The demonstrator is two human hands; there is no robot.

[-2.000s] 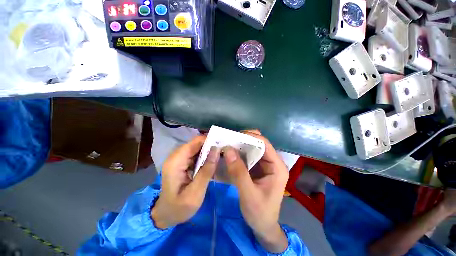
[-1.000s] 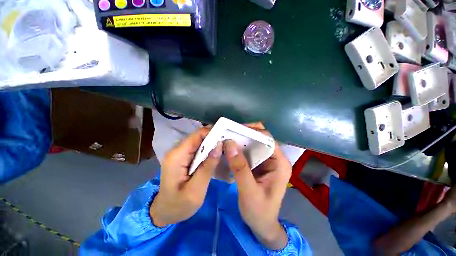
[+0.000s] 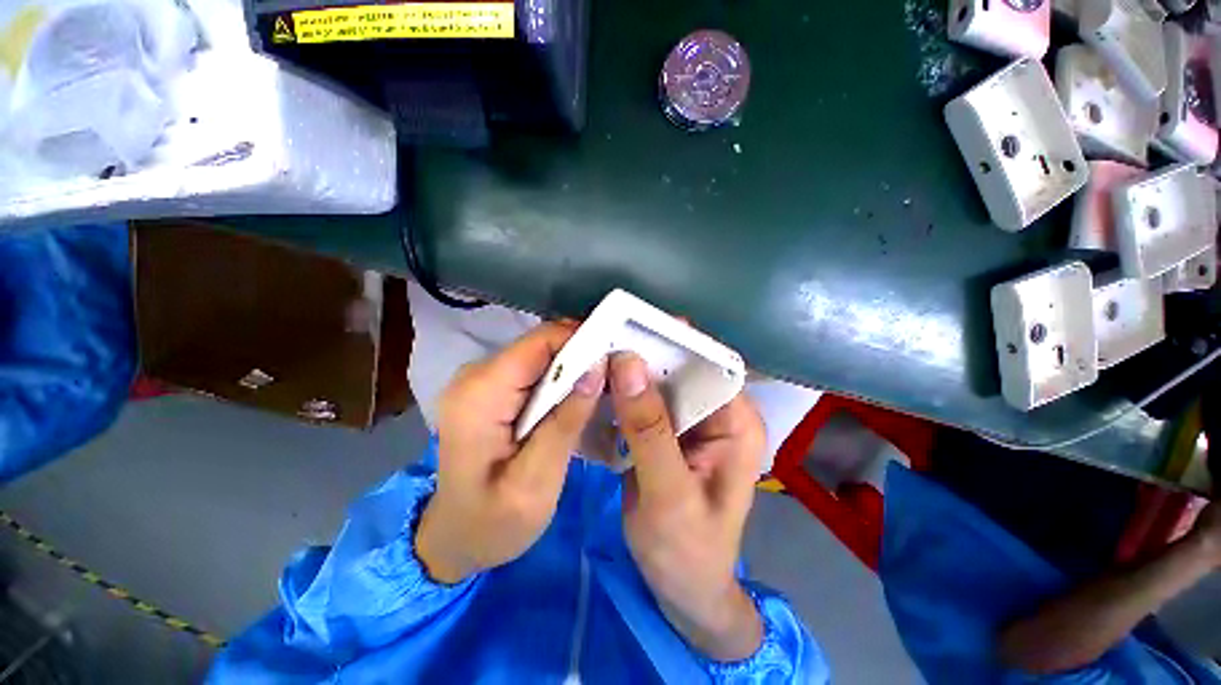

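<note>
A white plastic housing [image 3: 690,379] is held tilted in both hands just in front of the bench edge, its corner pointing up and its open inside facing me. My left hand [image 3: 516,435] grips its left side, with the thumb inside. My right hand [image 3: 683,468] grips its right side, with the thumb also inside, next to the left thumb. My fingers behind the housing are hidden, and so is its far face. A stack of clear discs with a reddish-purple glitter [image 3: 704,80] stands on the green bench.
Several white housings [image 3: 1044,335] lie heaped at the right of the bench [image 3: 562,228]. A dark machine [image 3: 462,67] and a white foam box [image 3: 308,147] with clear film are at upper left. A cable, a brown cardboard box [image 3: 268,335], a red stool [image 3: 857,468] and another person's arm [image 3: 1125,602] also show.
The view has shifted, so the machine and clear discs sit higher in the picture and the housings farther right. Both hands keep hold of the housing, which has tilted slightly.
</note>
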